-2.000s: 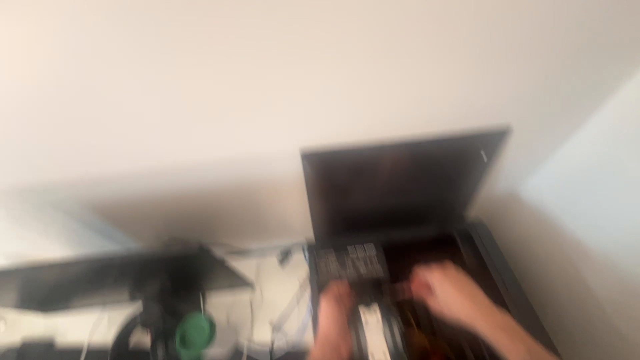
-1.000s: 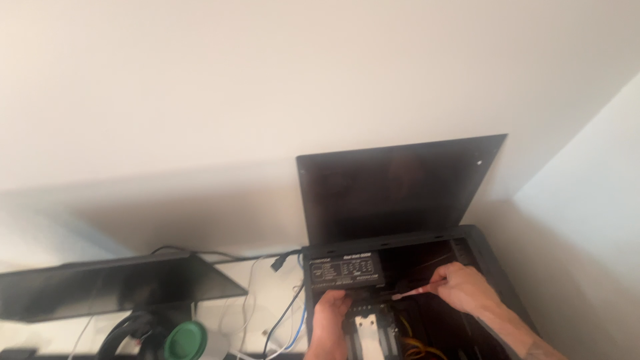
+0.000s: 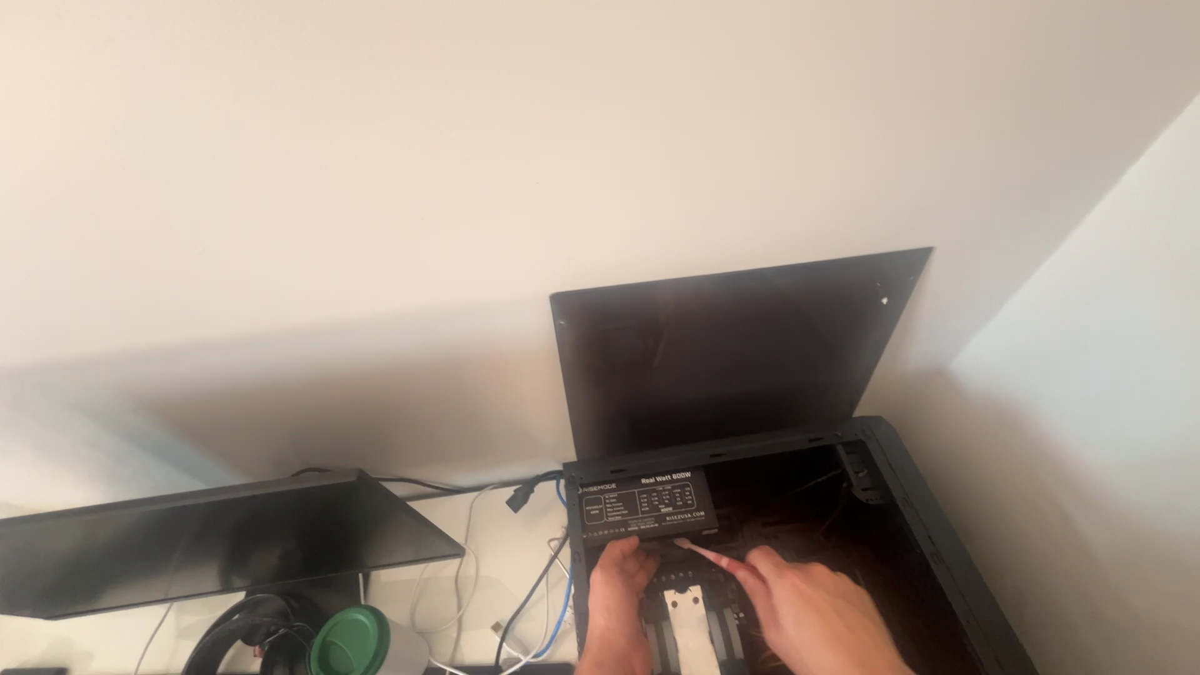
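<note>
An open black computer case (image 3: 937, 544) lies with its inside facing up, a power supply unit (image 3: 647, 506) with a printed label in its upper left corner. My right hand (image 3: 816, 600) holds a thin pale brush-like tool (image 3: 708, 553), its tip just below the power supply. At the case's left side, my left hand (image 3: 619, 600) rests by the power supply's lower edge, thumb up and fingers bent; whether it grips anything is hidden. Between the hands is a CPU cooler (image 3: 692, 623) with a light metal strip.
A dark glass side panel (image 3: 741, 347) leans on the wall behind the case. To the left are a monitor (image 3: 225, 534), a green-lidded container (image 3: 350, 640), black headphones (image 3: 248, 637), a black power plug (image 3: 520, 497) and loose white and blue cables. Walls stand behind and at right.
My right hand has moved a little left and down, bringing the tool's tip closer to the left hand. The left hand stays near the power supply.
</note>
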